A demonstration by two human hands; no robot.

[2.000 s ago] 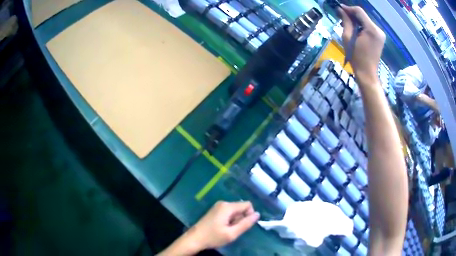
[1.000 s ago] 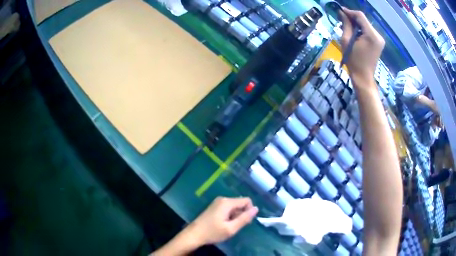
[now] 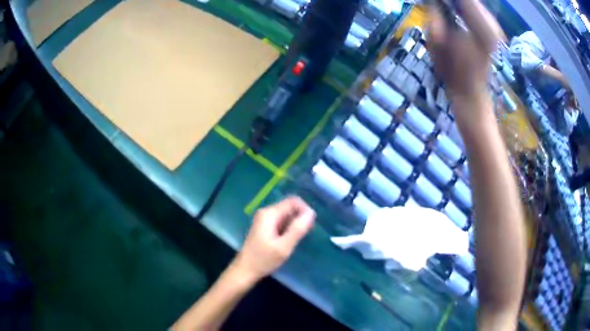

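My left hand [image 3: 277, 236] is loosely curled over the bench's front edge, thumb against the fingers, with nothing visible in it. My right hand [image 3: 462, 61] is raised at the upper right, blurred; its fingers close on a dark slim tool [image 3: 453, 13], cut off by the top edge. Pale blue-grey housings [image 3: 394, 161] lie in rows in a tray below that hand. A crumpled white cloth [image 3: 414, 236] covers the tray's near corner. A slim black tool with a gold band [image 3: 376, 295] lies on the bench near the cloth.
A black heat gun [image 3: 310, 48] with a red switch lies left of the tray, its cord [image 3: 223, 184] over the bench edge. A cardboard sheet [image 3: 168, 77] lies at the left. Darker loose parts [image 3: 404, 71] are at the tray's far side. A person's arm [image 3: 556, 76] shows at far right.
The view has shifted, so the bench things sit higher and the black tool with the gold band now shows. My right hand is blurred; the dark tool stays in its fingers. My left hand stays curled.
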